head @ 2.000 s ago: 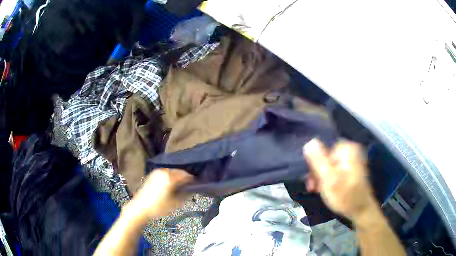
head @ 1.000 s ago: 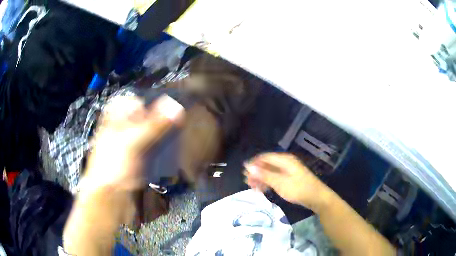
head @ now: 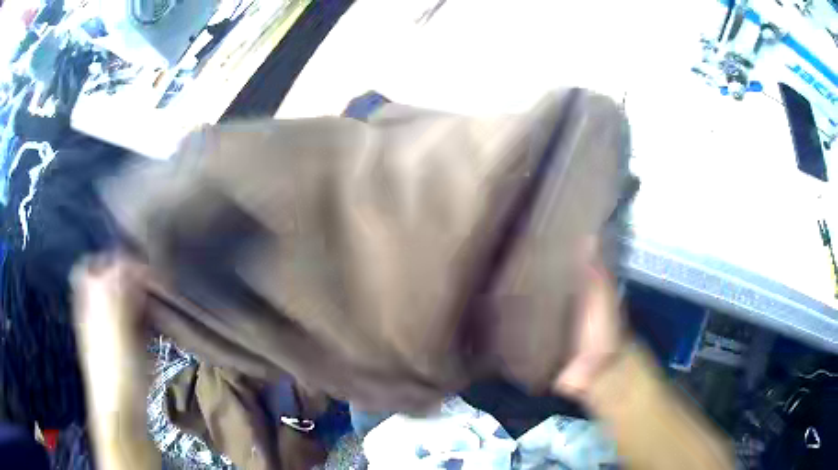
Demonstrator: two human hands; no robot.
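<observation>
A brown garment (head: 395,229) is spread between my two hands, blurred by motion, and covers part of the white table's front edge. A dark area shows on its left part and a dark line runs down its right part. My left hand (head: 115,285) is shut on its left edge, blurred. My right hand (head: 593,340) holds its lower right side; the cloth hides some fingers.
The white table (head: 698,193) has a measuring strip along its front edge. A phone (head: 803,131) and thin snips (head: 830,248) lie at the right, near the machine (head: 735,69). Brown (head: 230,413) and plaid cloth lie below. Black garments hang at the left.
One second ago my right hand was empty and my left was blurred over the pile. Now both hands hold the brown garment up and spread at the table's edge. The view has shifted toward the table.
</observation>
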